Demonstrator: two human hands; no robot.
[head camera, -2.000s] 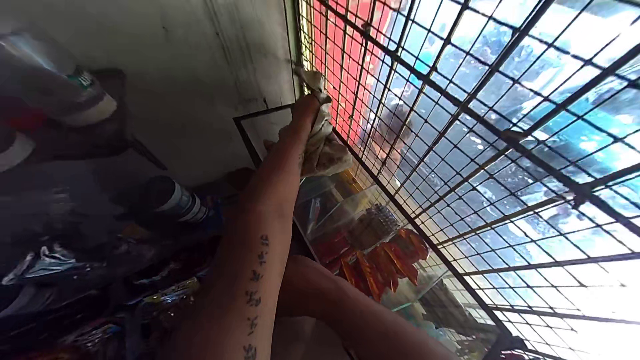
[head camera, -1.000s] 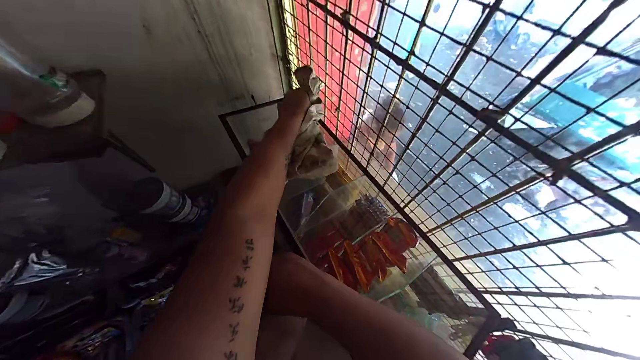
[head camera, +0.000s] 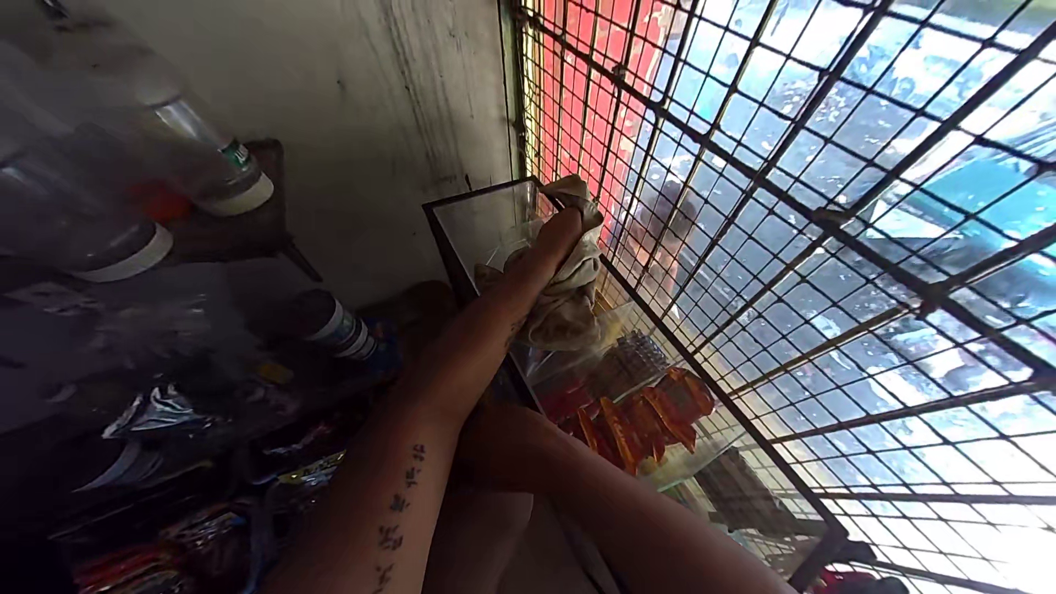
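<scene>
A beige cloth (head camera: 569, 309) lies bunched at the far end of a glass display case (head camera: 474, 194), against the wire mesh. My left hand (head camera: 573, 216) grips its upper part, partly wrapped by the cloth, beside the case's far rim. The tattooed left forearm stretches across the near rim. From the lower right my right forearm reaches to the case's near side; my right hand (head camera: 488, 441) is in shadow and mostly hidden behind the left arm, so its fingers and hold cannot be made out. Orange-red packets (head camera: 643, 417) lie in the case below the cloth.
Metal wire mesh (head camera: 767, 177) runs along the right, with a blurred person outside it. A stained wall (head camera: 371, 107) rises behind the case. Clear plastic jars (head camera: 235, 190) with pale lids sit on a dark shelf at left. A stacked container (head camera: 342, 330) and shiny packets (head camera: 165, 412) stand lower left.
My left hand has come down with the cloth, from above the case's far corner beside the mesh to the level of the rim. The right forearm stays at the near side.
</scene>
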